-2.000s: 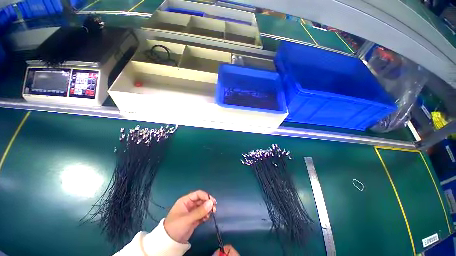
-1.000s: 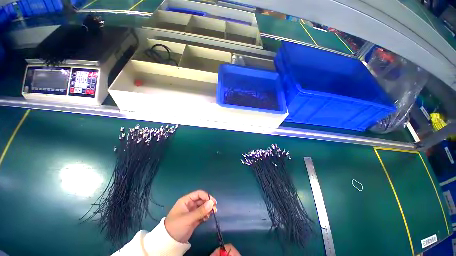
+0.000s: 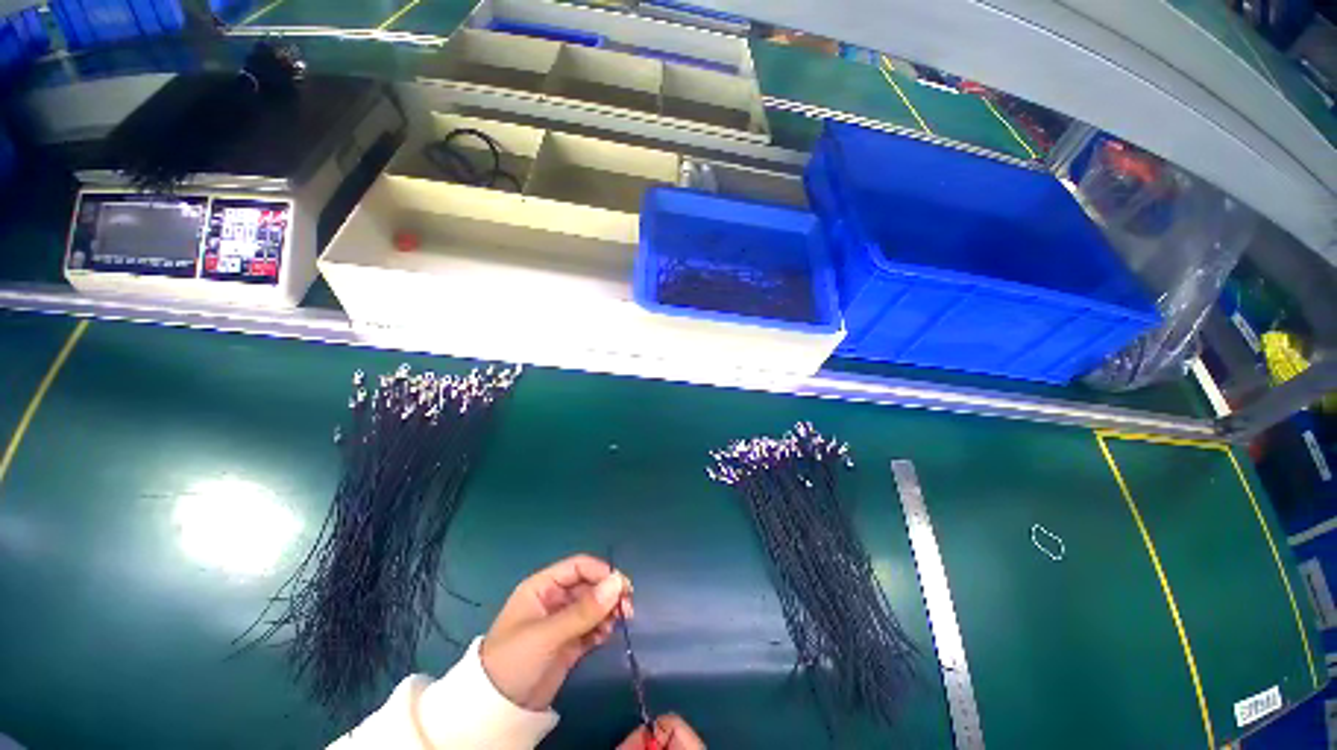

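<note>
My left hand (image 3: 554,633) is closed at the fingertips on a thin black wire lead (image 3: 629,645), whose upper end sticks out a little above the fingers. My right hand (image 3: 672,733) is at the bottom edge, mostly cut off, shut on a red-handled tool (image 3: 653,741). Narrow dark jaws seem to point up along the lead; where tool and lead part is hard to tell. The left wire bundle (image 3: 384,542) lies left of my hands, silvery tips at the top. The smaller right wire bundle (image 3: 829,572) lies to their right.
A steel ruler (image 3: 936,593) lies right of the right bundle, then a small white loop (image 3: 1047,542). Behind are a scale (image 3: 183,242) with black wires, cream trays (image 3: 499,301), a small blue bin (image 3: 741,311), a large blue tote (image 3: 997,315) and a clear plastic bag (image 3: 1195,264).
More of the lead's tip shows above my left fingertips. My right hand and tool have shifted slightly at the bottom edge. The white loop has moved slightly left since the earliest frame.
</note>
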